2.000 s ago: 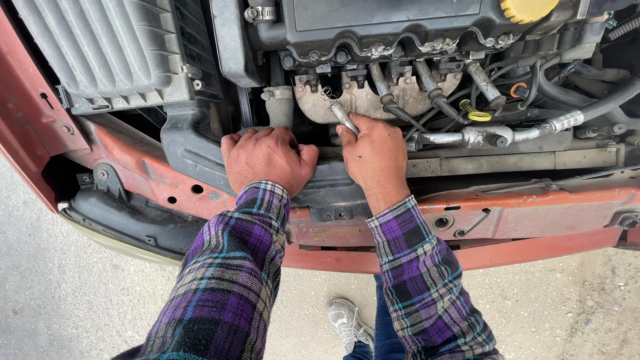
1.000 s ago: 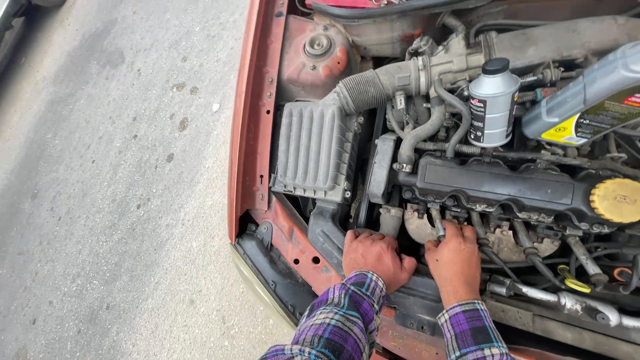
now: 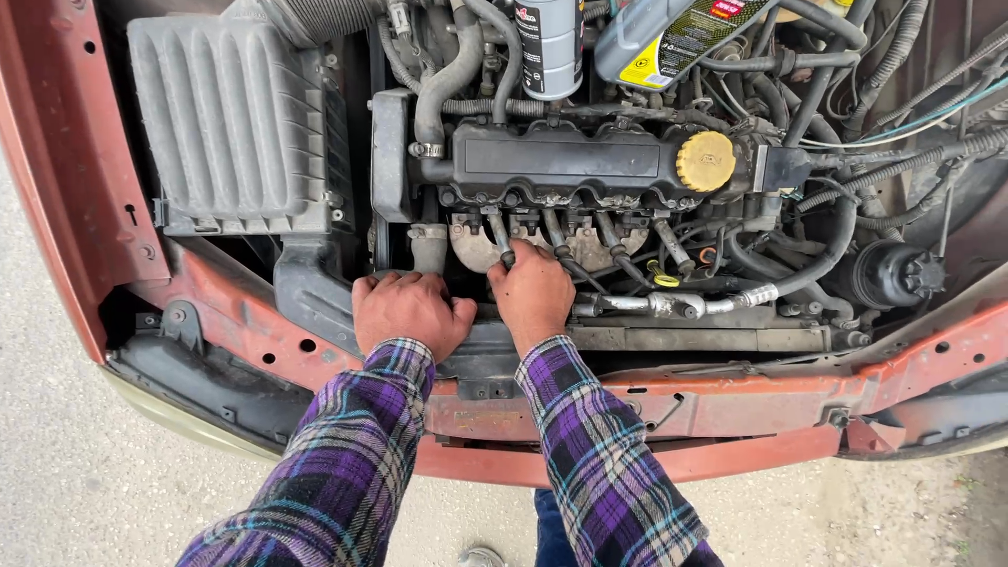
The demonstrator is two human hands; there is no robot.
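My right hand (image 3: pixel 534 293) grips the lower end of the leftmost spark plug wire boot (image 3: pixel 500 236), whose upper end sits at the engine above the exhaust manifold (image 3: pixel 472 242). My left hand (image 3: pixel 411 313) rests on the black plastic air intake duct (image 3: pixel 315 295) at the front of the bay, with nothing seen in it; its fingertips bend over the far edge. Several more plug boots, one of them this one (image 3: pixel 555 232), stand to the right of my right hand. Above them lies the black valve cover (image 3: pixel 561 157) with its yellow oil filler cap (image 3: pixel 705 161).
A ribbed air filter housing (image 3: pixel 228 126) stands at the left. A grey bottle (image 3: pixel 551 47) and an oil jug (image 3: pixel 669 39) rest behind the valve cover. A metal pipe (image 3: pixel 638 305) and the yellow dipstick handle (image 3: pixel 663 276) lie right of my hands. The red front crossmember (image 3: pixel 709 405) runs below.
Two seconds ago my right hand held the plug boot tilted, its upper end over the manifold; now the boot reaches up to the engine. My left hand has stayed on the duct. The view has swung.
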